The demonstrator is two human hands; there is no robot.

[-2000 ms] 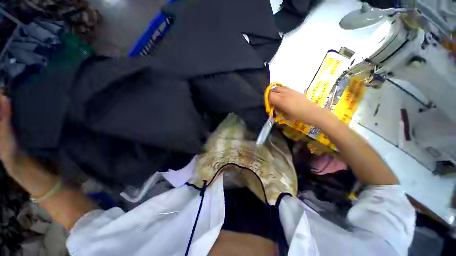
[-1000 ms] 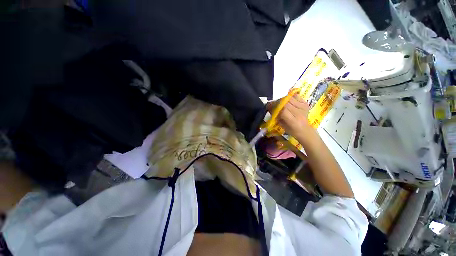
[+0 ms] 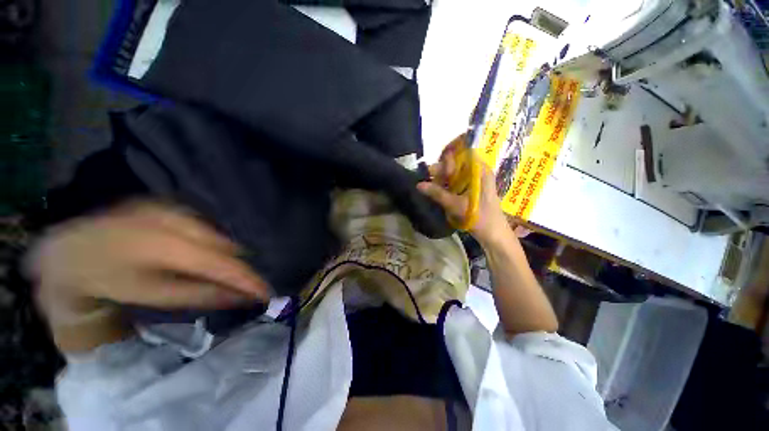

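Note:
Dark grey cloth panels [image 3: 261, 76] spread across the lap and onto the white table's edge. My right hand [image 3: 472, 198] is closed around the yellow-orange handles of the scissors [image 3: 474, 185]; the blades are hidden. Its fingertips are at the end of a dark cloth strip [image 3: 379, 172]; whether they pinch it is unclear. My left hand [image 3: 152, 261] is blurred, low over the left of the lap, with its fingers pointing right. Whether it holds anything cannot be told. The tan patterned apron [image 3: 388, 244] shows below the cloth.
The white sewing machine [image 3: 674, 93] stands at the right on the white table [image 3: 582, 202]. Yellow lettered tape [image 3: 544, 151] lies on the tabletop. A blue crate [image 3: 114, 50] is at the upper left. A pale container [image 3: 649, 353] and black cloth [image 3: 725, 379] are at the lower right.
My left hand has come in from the left edge to over the lap. The scissors have turned in my right hand, now at the cloth strip. The view has shifted, showing the crate again.

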